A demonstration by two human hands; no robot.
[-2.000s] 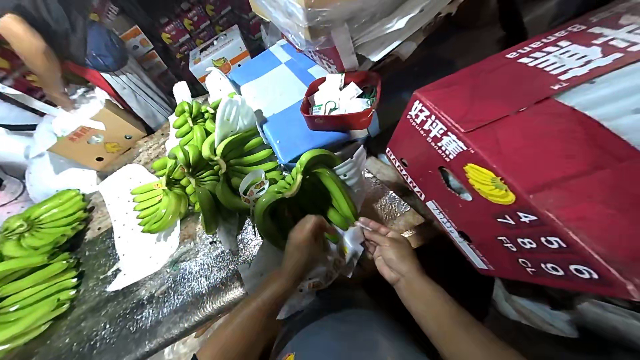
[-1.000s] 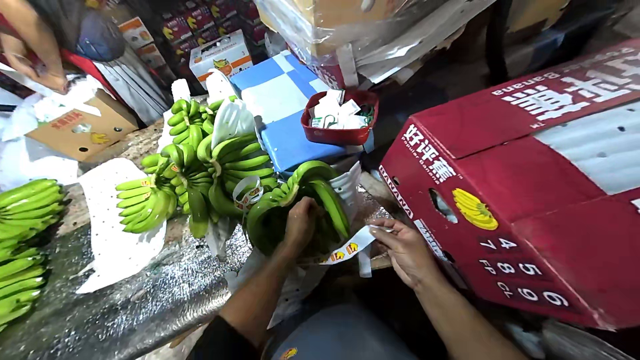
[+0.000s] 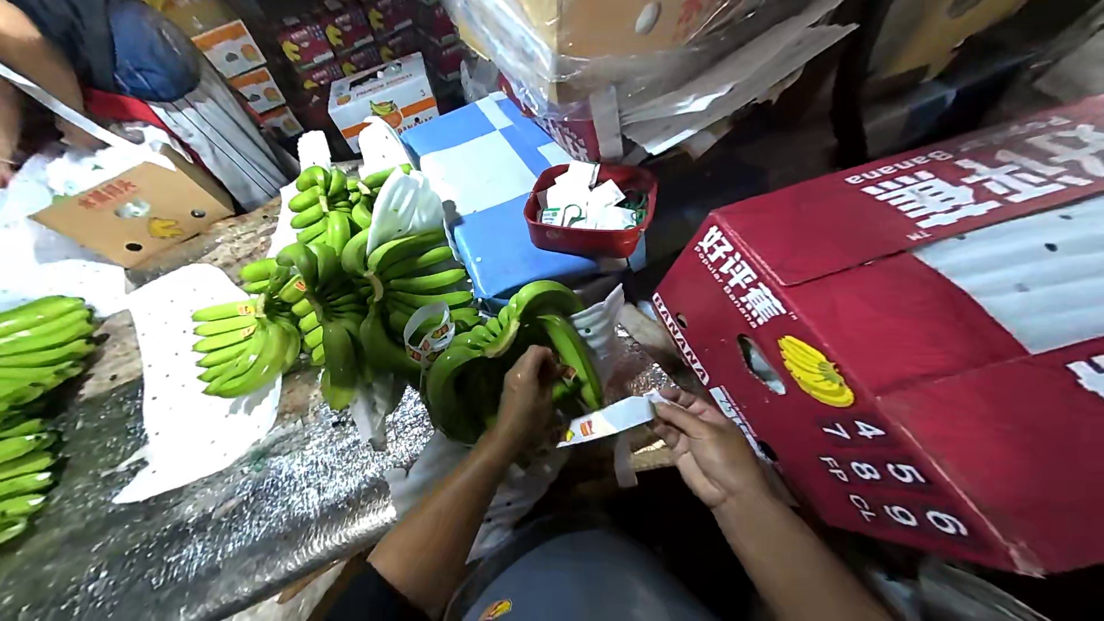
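Observation:
My right hand (image 3: 709,442) pinches a strip of stickers (image 3: 608,420) on white backing, which stretches left toward my other hand. Inside the curve of a green banana bunch (image 3: 466,366), my left hand (image 3: 528,392) touches the fruit; its fingertips are partly hidden, and a small sticker seems to show beside them. A loop of sticker backing (image 3: 429,335) lies on the bananas just left of this bunch. More green banana bunches (image 3: 332,297) rest close by on the foil-covered table, with white foam sheets between them.
A red plastic basket (image 3: 591,246) with white packets stands on a blue-and-white box (image 3: 504,216). A large red banana carton (image 3: 828,371) is at right. Other bunches (image 3: 39,345) lie at far left, near an open cardboard box (image 3: 129,207) and a person (image 3: 155,52).
Two seconds ago my hands were close together at the bunch's lower edge. Now my right hand is farther from my left, with the sticker strip drawn out straight between them.

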